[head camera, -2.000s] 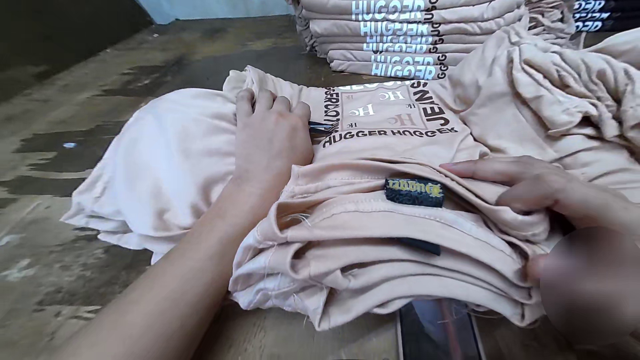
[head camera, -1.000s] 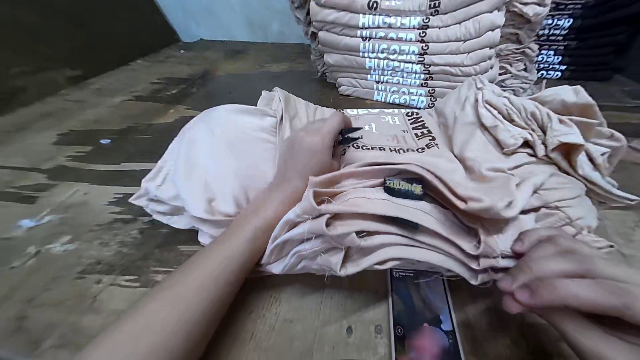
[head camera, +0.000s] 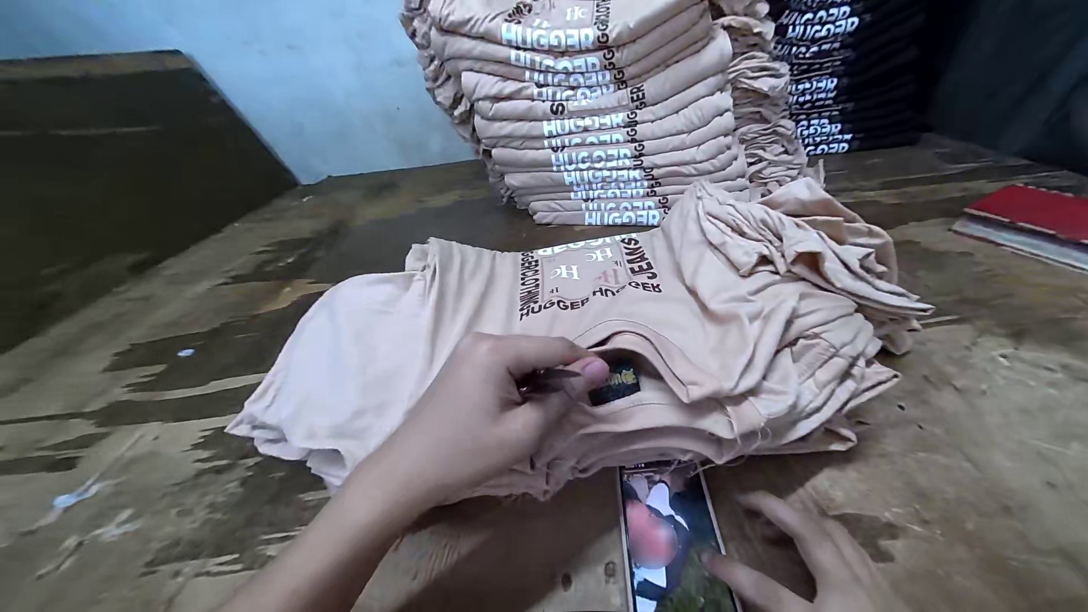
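A pile of beige printed T-shirts (head camera: 476, 297) lies on the wooden table in front of me. My left hand (head camera: 501, 399) is at the neckline of the top shirt, closed on a small dark metal tool (head camera: 548, 378), probably thread snips, beside the black neck label (head camera: 614, 382). Loose threads hang from the shirt edges. Below the pile lies a smartphone (head camera: 671, 535) with its screen lit, its upper end against the pile's front edge. My right hand (head camera: 799, 552) is over the phone's right edge, fingers apart, a fingertip at the screen.
A tall stack of folded beige shirts (head camera: 603, 119) stands behind the pile, with a stack of black printed shirts (head camera: 850, 76) at its right. A red-covered book or pad (head camera: 1033, 212) lies at the far right. A dark board (head camera: 127, 170) rises at the left by the blue wall.
My right hand has let go of the shirts' edge and moved down to the phone. My left hand has come from the printed front to the neckline. The view has tilted up.
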